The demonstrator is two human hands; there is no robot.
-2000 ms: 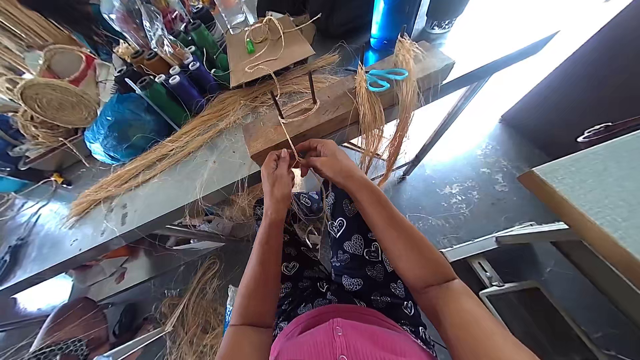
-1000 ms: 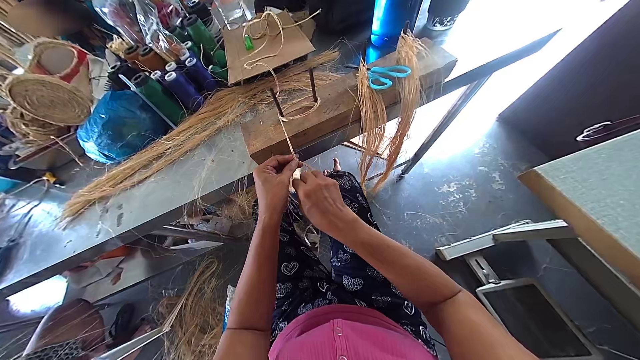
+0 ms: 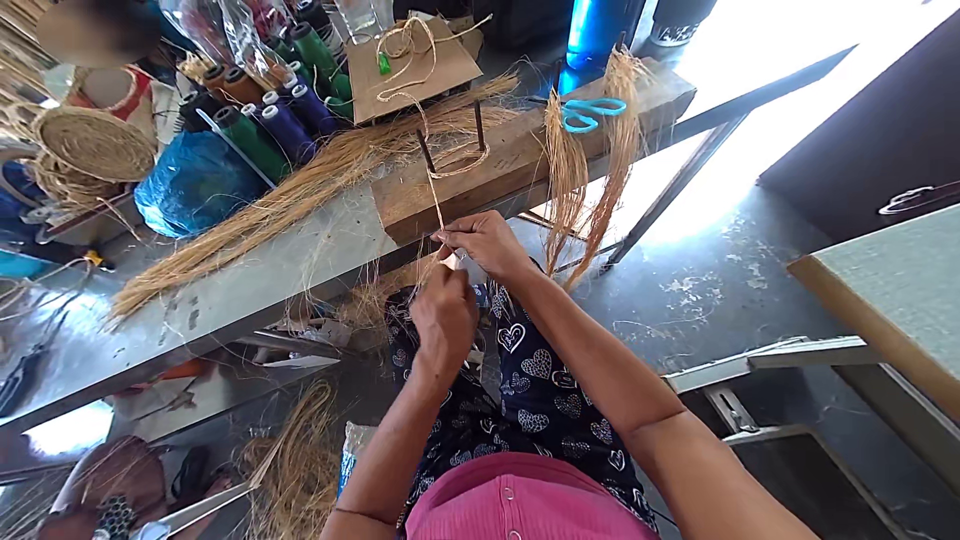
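A twisted natural-fibre cord (image 3: 436, 196) runs from a cardboard piece (image 3: 416, 71), loops around two metal pegs (image 3: 480, 126) on a wooden block (image 3: 457, 191), and comes down to my hands. My right hand (image 3: 489, 244) pinches the cord just below the block's front edge. Just under it, my left hand (image 3: 444, 304) is closed on the lower strands, which my fingers partly hide. Two hanks of loose fibre (image 3: 568, 180) hang over the right part of the block, with light-blue-handled scissors (image 3: 592, 114) between them.
A long bundle of fibre (image 3: 247, 232) lies along the grey table (image 3: 330, 251). Behind it stand thread spools (image 3: 285, 131), a blue plastic bag (image 3: 196, 184) and a coiled fibre basket (image 3: 96, 144). A blue bottle (image 3: 604, 37) is at the back. Loose fibre (image 3: 300, 457) hangs low at left.
My left hand has moved down from the top of the strands, beneath my right hand. My right hand has shifted up to the cord near the block's edge.
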